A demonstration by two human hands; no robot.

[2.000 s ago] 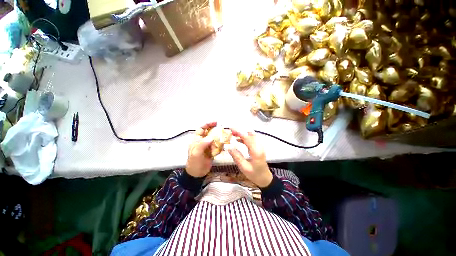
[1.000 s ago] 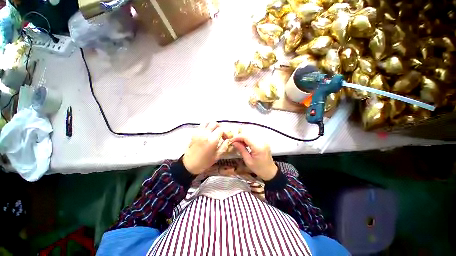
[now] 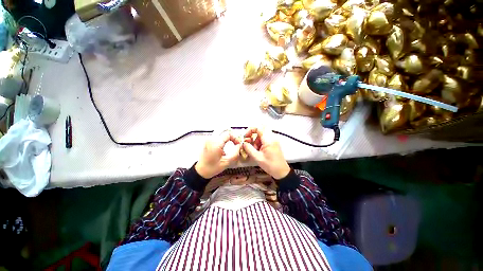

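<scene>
My left hand (image 3: pixel 216 153) and my right hand (image 3: pixel 267 154) are close together over the table's front edge, fingertips nearly meeting. Between them they pinch a small gold piece (image 3: pixel 244 152), mostly hidden by the fingers. The striped apron (image 3: pixel 241 238) lies below my hands. A heap of gold bud pieces (image 3: pixel 365 55) is at the right. The teal glue gun (image 3: pixel 332 104) rests on a white round holder (image 3: pixel 311 94), with a long translucent glue stick (image 3: pixel 408 95) out of its back.
The black cord (image 3: pixel 100 120) runs across the table. A slim black object (image 3: pixel 69 132) and a crumpled white cloth (image 3: pixel 26 156) are at the left. A brown carton (image 3: pixel 175 18), a clear plastic bag (image 3: pixel 98 37) and a power strip (image 3: pixel 50 51) are at the far side.
The gold piece shows less between my fingers than two seconds ago. My hands have shifted their finger hold on it. The table view has moved slightly left.
</scene>
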